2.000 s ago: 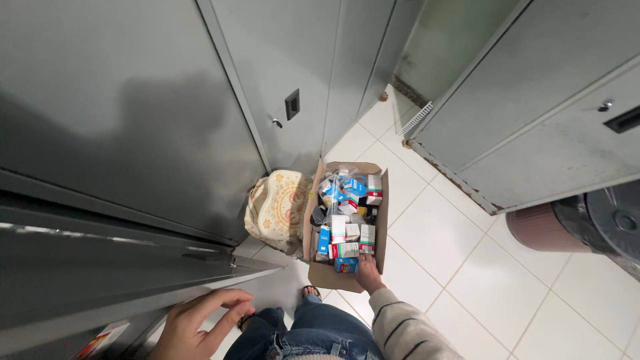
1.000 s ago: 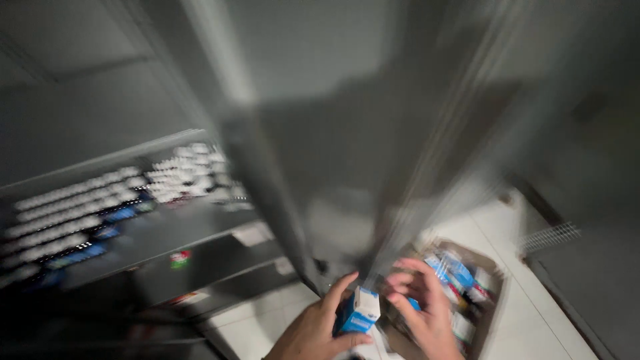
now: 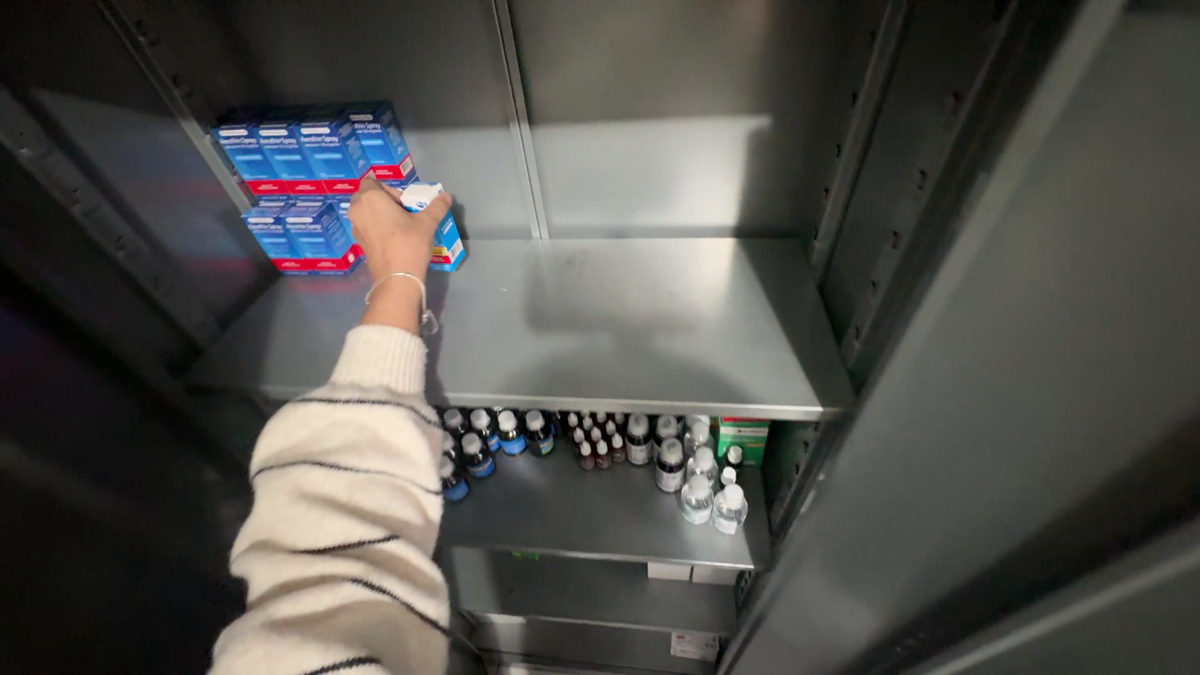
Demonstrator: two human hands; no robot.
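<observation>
My left hand (image 3: 398, 230) reaches up to the top visible shelf of a grey metal cabinet, its thumb and fingers around a small blue-and-white carton (image 3: 448, 242). That carton stands upright at the right end of a stack of blue cartons with red bands (image 3: 323, 230), close beside them. The stack is in two layers against the cabinet's left and back walls. My fingers partly hide the cartons behind them. A thin bracelet is on my wrist, below it a striped knit sleeve. My right hand is out of view.
Below the top shelf (image 3: 619, 323), a lower shelf holds dark bottles with white caps (image 3: 511, 433), small dropper bottles (image 3: 600, 450), clear bottles (image 3: 697, 499) and a green box (image 3: 743, 439). White boxes (image 3: 668, 570) sit lower. A cabinet door (image 3: 984, 375) stands at the right.
The view has swung from the floor and the box of cartons to inside the cabinet. My left hand has moved up to the shelf with a blue-and-white carton; my right hand has left the view.
</observation>
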